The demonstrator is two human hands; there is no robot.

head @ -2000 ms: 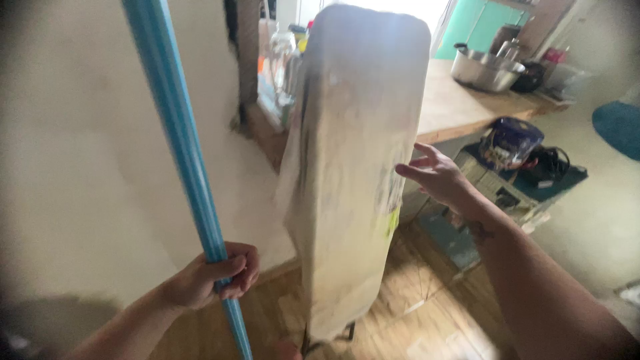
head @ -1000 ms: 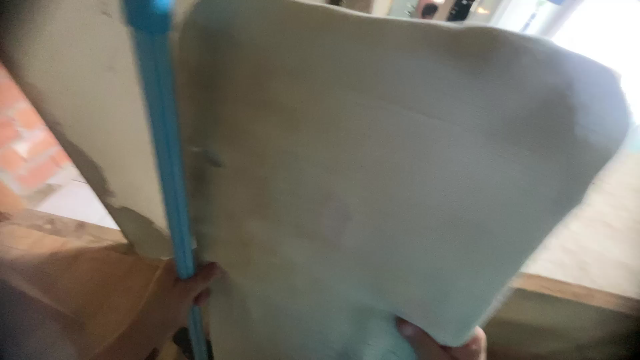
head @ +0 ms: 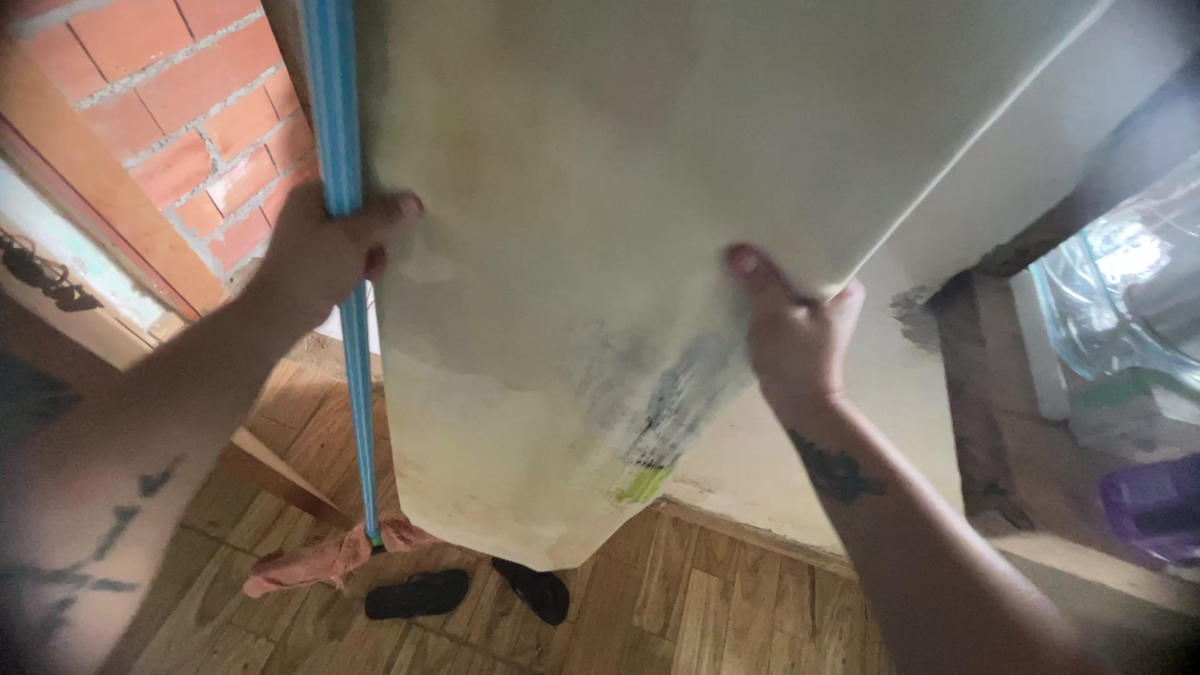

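A large pale, stained ironing board point(head: 562, 281) fills the middle of the view, with a grey and lime-green patch near its lower end. My left hand point(head: 328, 239) is closed around a blue striped pole point(head: 339, 112), its thumb reaching onto the board's left edge. At the pole's foot, a pink cloth point(head: 319, 561) lies on the floor. My right hand point(head: 797, 323) grips the board's right edge, thumb on the face and fingers hidden behind it.
Two black flip-flops point(head: 417, 594) lie on the wood-patterned floor point(head: 694, 600) below the board. An exposed brick wall point(head: 187, 122) stands at upper left. On the right are a wooden frame point(head: 975, 394), clear plastic point(head: 1106, 281) and a purple object point(head: 1162, 511).
My right hand has gone from touching the upright board's side to gripping its edge. The board now appears nearer and turned. The view has swung toward the brick wall and floor.
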